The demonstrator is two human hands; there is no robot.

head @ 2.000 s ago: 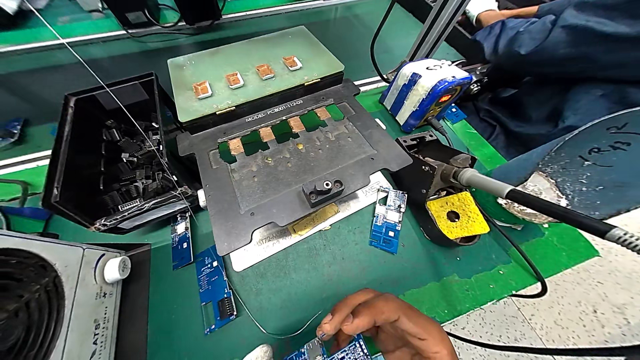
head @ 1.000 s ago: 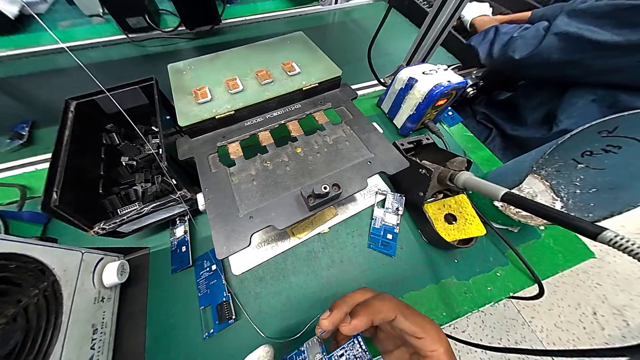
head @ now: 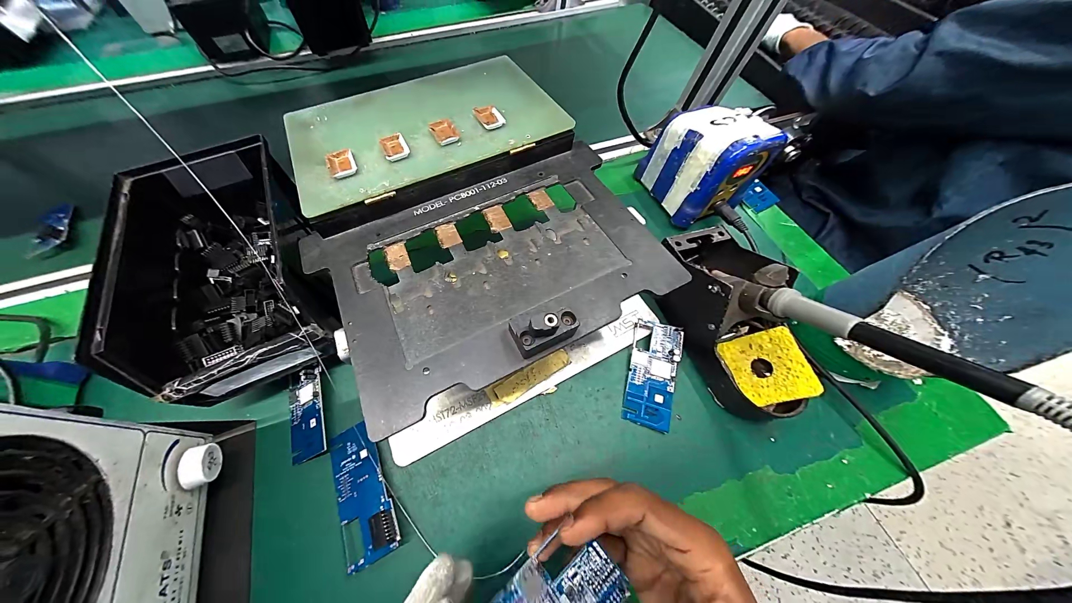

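Observation:
At the bottom edge my right hand [head: 645,536] is bare and grips a blue printed circuit board [head: 590,578], which is partly cut off by the frame. Left of it, the white-gloved fingertips of my left hand [head: 444,579] show at the lower edge; whether they hold anything is hidden. A thin wire [head: 410,523] curves beside them. Two blue circuit boards, one narrow [head: 307,414] and one with a black connector [head: 364,502], lie on the green mat to the left. Another blue board [head: 653,377] lies right of the black fixture plate [head: 502,285].
A black bin [head: 126,276] holds many black connectors. Behind the fixture is its pale green lid [head: 435,167]. A soldering iron [head: 837,322] rests in its stand above a yellow sponge [head: 770,368]. A fan unit [head: 151,502] stands lower left. Another person's sleeve [head: 904,75] is upper right.
The circuit board in my right hand has tilted slightly. Upper right, the other person's gloved hand has moved.

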